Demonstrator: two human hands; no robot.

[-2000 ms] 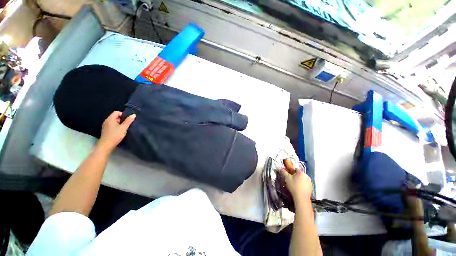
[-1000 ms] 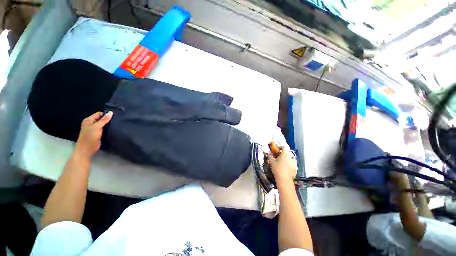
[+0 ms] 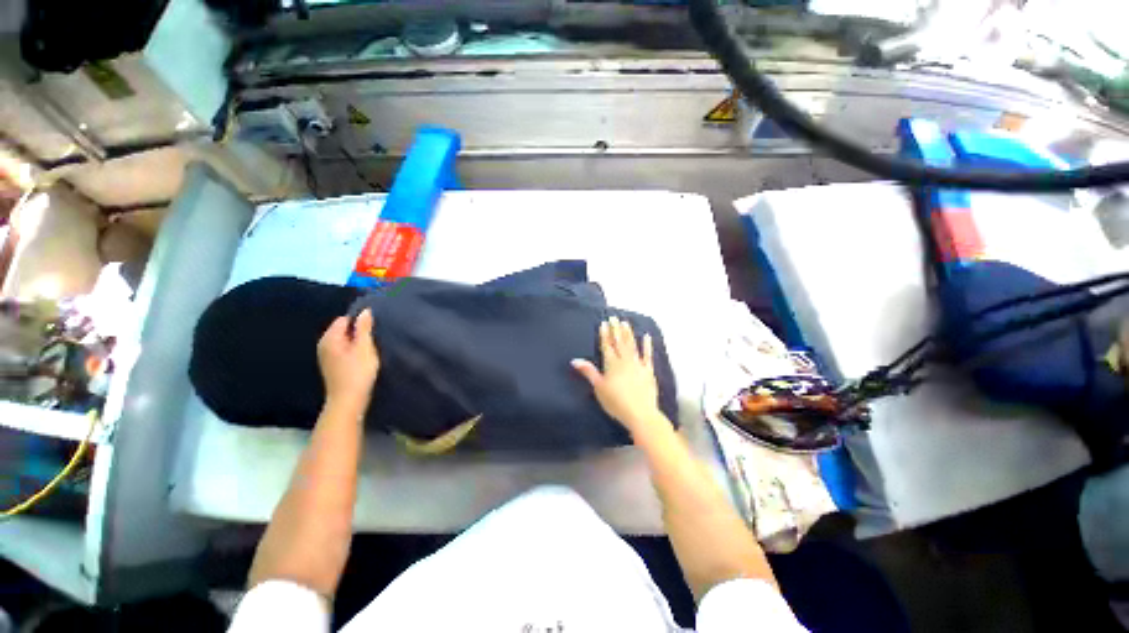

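The dark grey-blue denim garment (image 3: 495, 359) lies over the black padded board (image 3: 266, 352), whose rounded left end is bare. A small yellow-tan patch (image 3: 443, 435) shows at the garment's lower edge. My left hand (image 3: 350, 355) grips the garment's left edge, thumb and fingers together on the cloth. My right hand (image 3: 628, 376) lies flat with fingers spread on the garment's right part and holds nothing. The steam iron (image 3: 782, 412) rests on the crumpled off-white cloth (image 3: 774, 488) at the table's right edge.
The white padded table (image 3: 495, 495) is under the board. A blue bar (image 3: 421, 186) with a red label stands behind. Thick black cables (image 3: 916, 359) run from the iron; a black hose (image 3: 805, 124) crosses the upper right. Another station's blue padded board (image 3: 1015, 328) and a person's sleeve (image 3: 1108, 507) are at right.
My right hand has let go of the iron, now parked on the cloth, and moved left onto the garment. The garment has shifted round and its yellow-tan patch now shows. The view has turned.
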